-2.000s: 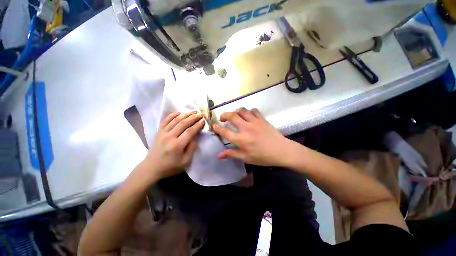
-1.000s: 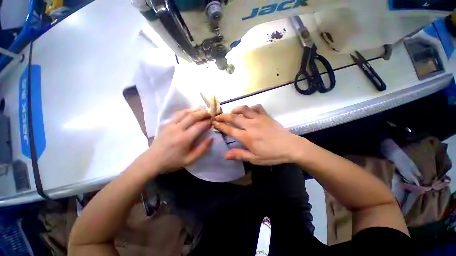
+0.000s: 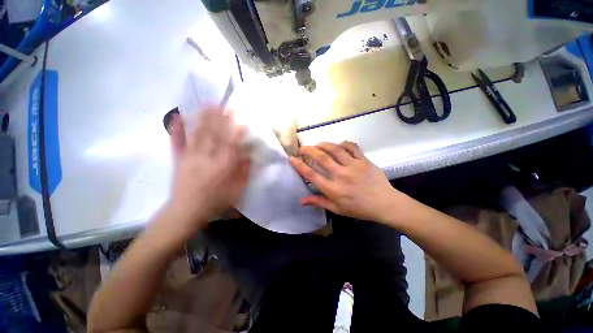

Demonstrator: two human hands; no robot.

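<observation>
A white pocket bag cloth (image 3: 279, 198) lies over the table's front edge, its rounded end hanging toward my lap. A small tan-brown fabric piece (image 3: 287, 140) stands up near its middle, below the lit presser foot area. My right hand (image 3: 341, 179) rests on the cloth with its fingertips at this piece; whether they pinch it is unclear. My left hand (image 3: 211, 159) is blurred and lies over the cloth's left part, hiding much of it. A dark brown edge (image 3: 171, 121) shows beside its fingers.
The sewing machine head (image 3: 364, 13) stands at the top. Black-handled shears (image 3: 422, 91) and dark snips (image 3: 494, 97) lie on the bed and table at right. A dark strap (image 3: 44, 149) crosses the table at left. Brown cloth bundles (image 3: 553, 227) hang below the edge.
My left hand has moved left and up, away from the small tan piece and my right hand. My right hand stays beside that piece. The whole view has shifted slightly.
</observation>
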